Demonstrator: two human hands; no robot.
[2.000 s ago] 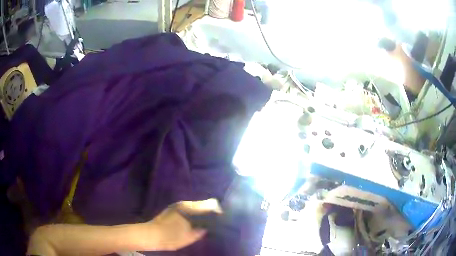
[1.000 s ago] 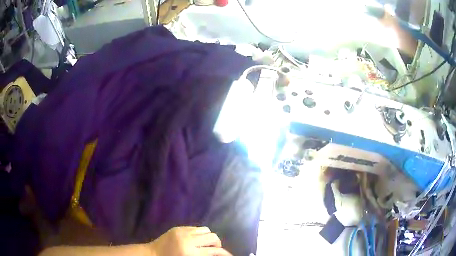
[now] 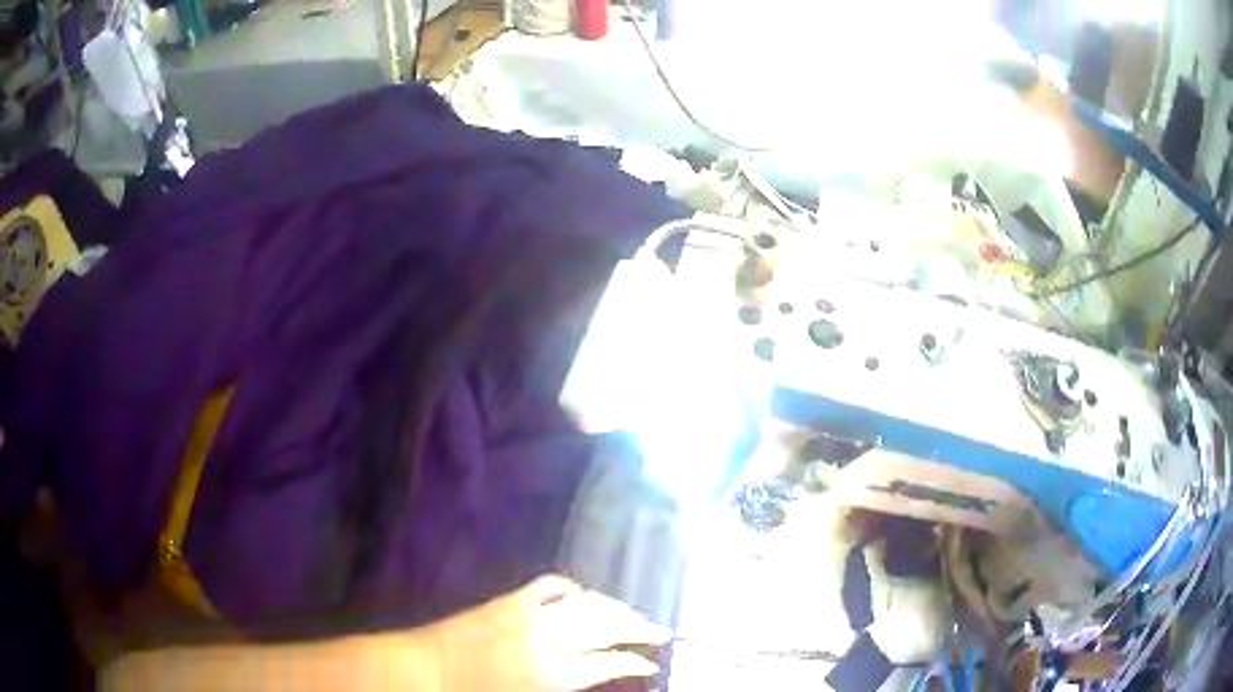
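Note:
The dark purple garment [image 3: 311, 325] lies in a large heap left of the white sewing machine head [image 3: 933, 338]. My left hand [image 3: 575, 642] rests low at the garment's front edge, below the needle area. Its fingers point right, and its lower side is cut off by the picture's edge; whether it grips cloth cannot be told. The lamp [image 3: 609, 345] glares and hides the needle and presser foot. A greyish stretch of cloth shows between the lamp and my hand. My right hand is not in view.
Blue scissor handles [image 3: 955, 673] and a small dark scrap [image 3: 860, 665] lie under the machine arm. White cords [image 3: 1166, 568] hang at the right. A yellow strip [image 3: 196, 473] lies on the garment's left. A red thread cone [image 3: 590, 16] stands behind.
My left hand has moved slightly right since a second ago, and its fingers are more stretched out. Two seconds ago it was at a dark strip. The view has shifted, and scissors and scrap now show.

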